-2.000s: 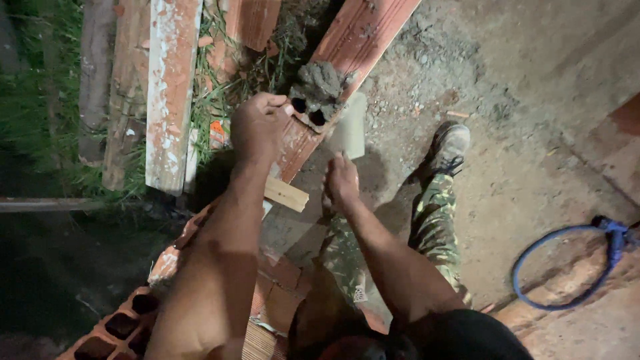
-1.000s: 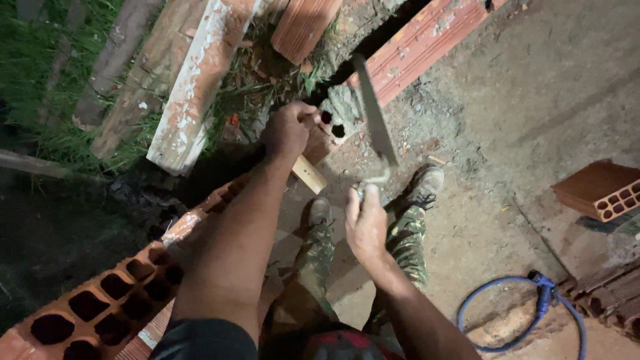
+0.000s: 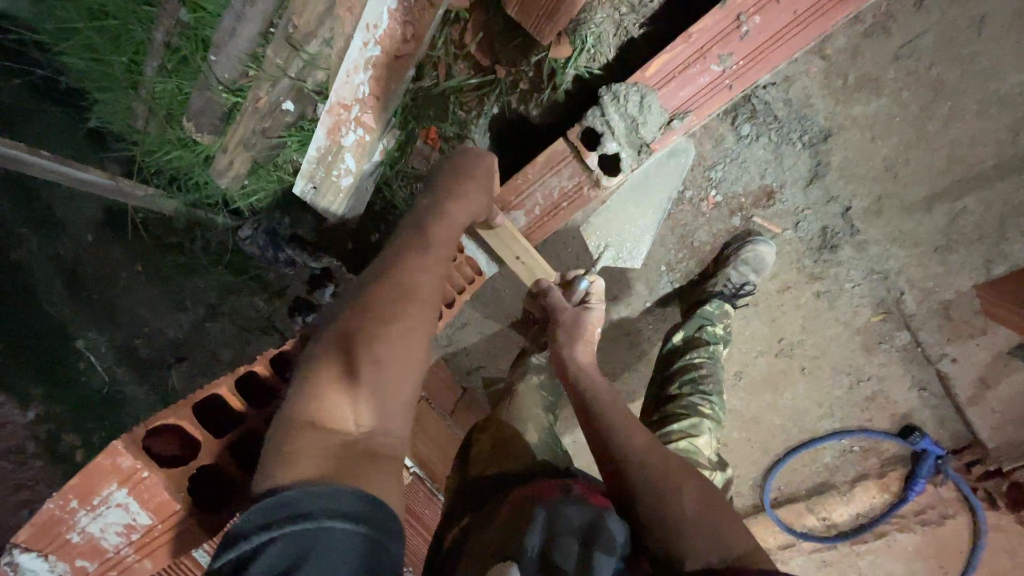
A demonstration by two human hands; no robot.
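Note:
My right hand [image 3: 574, 316] is closed round the handle of a mason's trowel [image 3: 644, 212], whose flat blade lies beside the red hollow-brick wall. A short strip of light wood [image 3: 516, 252] runs from my left hand [image 3: 472, 188] towards my right hand; the left fingers are mostly hidden behind the wrist, so their hold on it is unclear. Grey mortar [image 3: 632, 116] coats the end of a hollow clay brick [image 3: 752, 56], around and above two dark holes. Below that end, the lower bricks [image 3: 552, 188] of the wall continue towards my left hand.
Hollow clay bricks [image 3: 120, 504] stand at the lower left. Old boards [image 3: 360, 104] lie on grass at the upper left. A coiled blue hose [image 3: 848, 436] rests at the lower right. My shoe [image 3: 744, 268] is on the dusty floor, and another brick [image 3: 1004, 300] sits at the right edge.
The trowel, raised over the brick end a second ago, is now lower, beside the wall. My left hand has moved from the brick end down along the wall.

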